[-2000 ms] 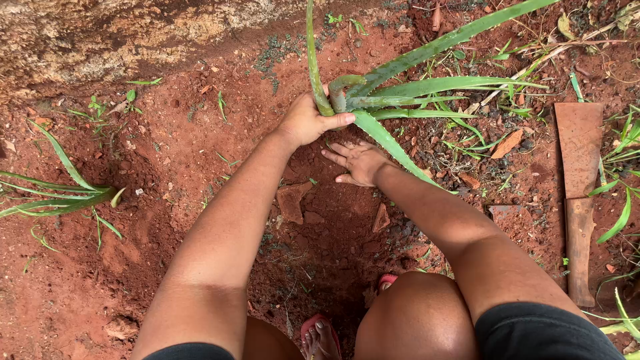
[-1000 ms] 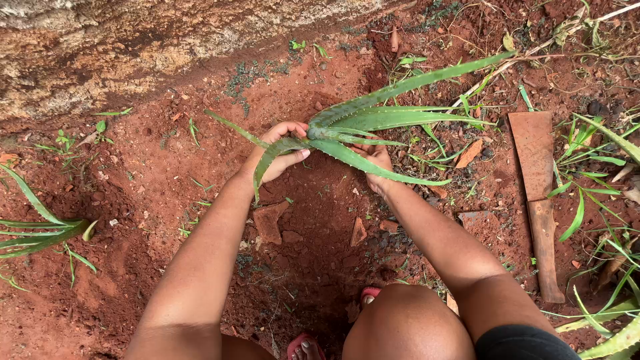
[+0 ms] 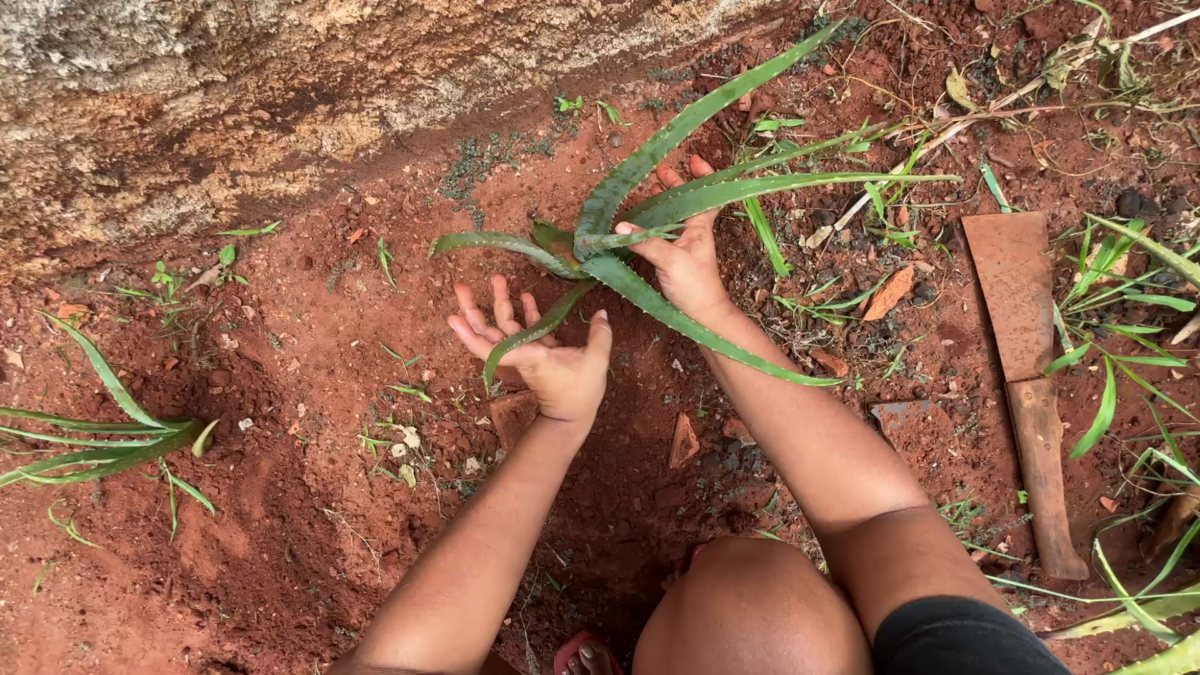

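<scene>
An aloe plant (image 3: 600,246) with long, toothed green leaves stands in red soil near the foot of a rough wall, its leaves spread wide. My left hand (image 3: 544,361) is palm up, fingers apart, at the plant's lower left; one drooping leaf crosses in front of it. On the right side, my right hand (image 3: 684,253) is among the leaves near the base, its thumb over a small leaf and its fingers partly hidden behind others. Whether it grips any leaf is unclear. The plant's roots are out of sight.
A broad rusty blade with a wooden handle (image 3: 1036,450) lies on the soil at right, beside grass tufts (image 3: 1116,319). Another aloe (image 3: 141,441) grows at far left. Brick fragments (image 3: 683,441) lie below my hands. The rough wall (image 3: 281,103) runs along the upper left.
My left hand has let go of the plant's base and turned palm up. My right hand has moved from the soil up among the leaves. The view has shifted somewhat.
</scene>
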